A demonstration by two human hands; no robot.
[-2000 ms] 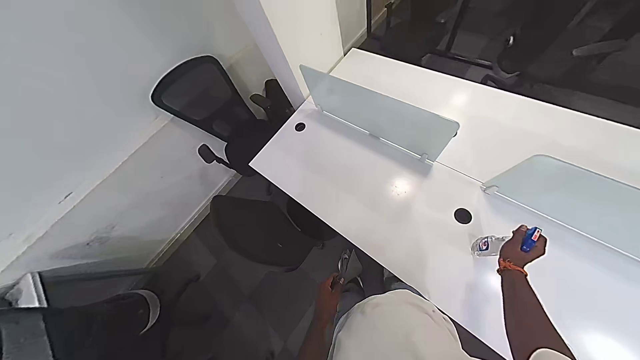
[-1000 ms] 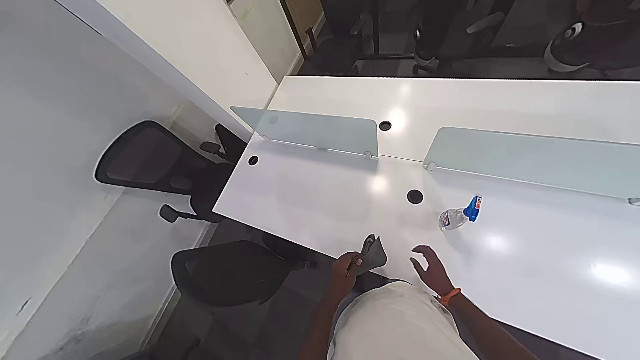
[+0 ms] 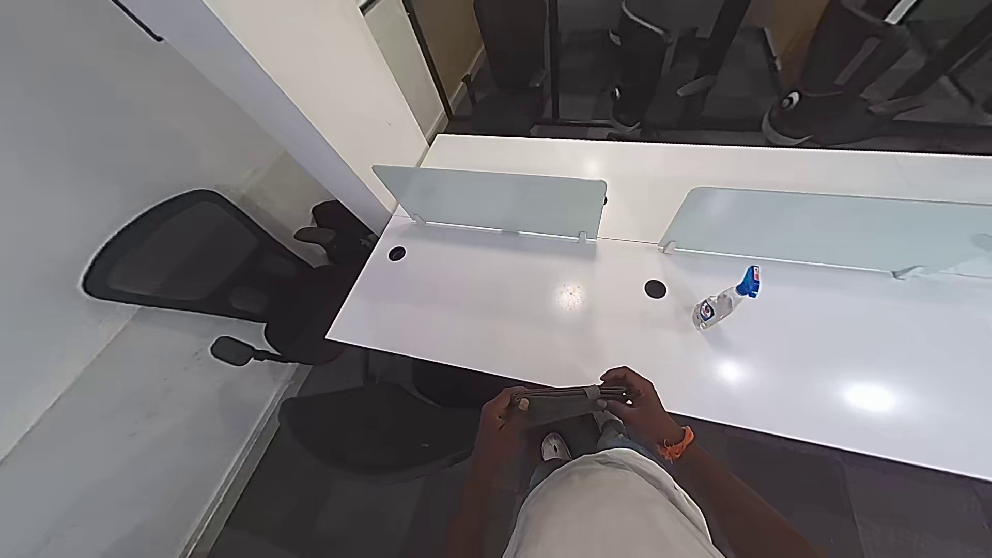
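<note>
A folded dark grey cloth [image 3: 562, 407] is stretched between my two hands at the near edge of the white desk [image 3: 496, 310]. My left hand [image 3: 505, 411] grips its left end, the thumb on top. My right hand [image 3: 632, 399], with an orange band at the wrist, pinches the right end. A clear spray bottle [image 3: 719, 307] with a blue trigger head stands on the desk, beyond my right hand and touched by neither hand.
Two frosted glass dividers [image 3: 504, 203] [image 3: 806, 229] run along the desk's middle. Round black cable grommets [image 3: 655, 289] sit in the top. Black mesh chairs [image 3: 194, 256] [image 3: 380, 426] stand at the left and under the near edge. Beyond the desk are more dark chairs [image 3: 511, 46].
My right hand held the spray bottle two seconds ago; it let go and came back to the cloth. The cloth, in my left hand alone one second ago, is now in both. The view has shifted.
</note>
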